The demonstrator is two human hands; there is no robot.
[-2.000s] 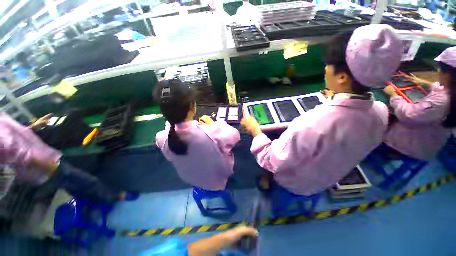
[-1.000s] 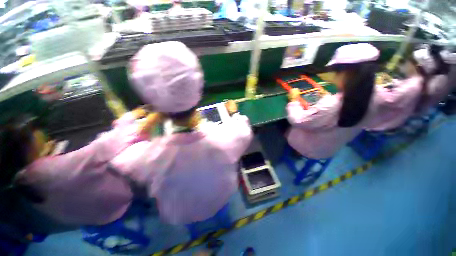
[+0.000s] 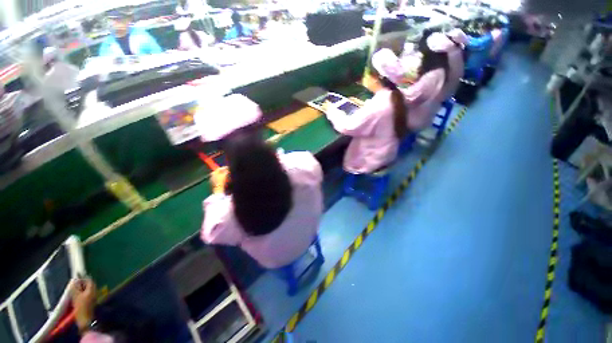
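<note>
Neither of my hands is in view. Nearest at the lower left, a white tray [image 3: 75,258] with several dark screens is cut off by the picture's edge; another person's hand rests at its right side. Low beside the bench, a white-framed tray [image 3: 236,295] holds dark panels. Part of a red or orange frame [image 3: 211,161] shows in front of a seated worker in pink. Farther along the bench, a white tray [image 3: 339,102] with dark screens lies before another worker.
Pink-smocked workers sit on blue stools [image 3: 368,187] along the green-matted bench [image 3: 144,231]. A white upper shelf [image 3: 87,124] runs above it. Yellow-black tape [image 3: 345,258] edges the blue aisle floor [image 3: 463,221]. Dark items [image 3: 590,268] stand at the right.
The view has swung right and along the aisle. The hand with a blue sleeve, seen low in the frame two seconds ago, is out of view. The floor tray now appears lower left.
</note>
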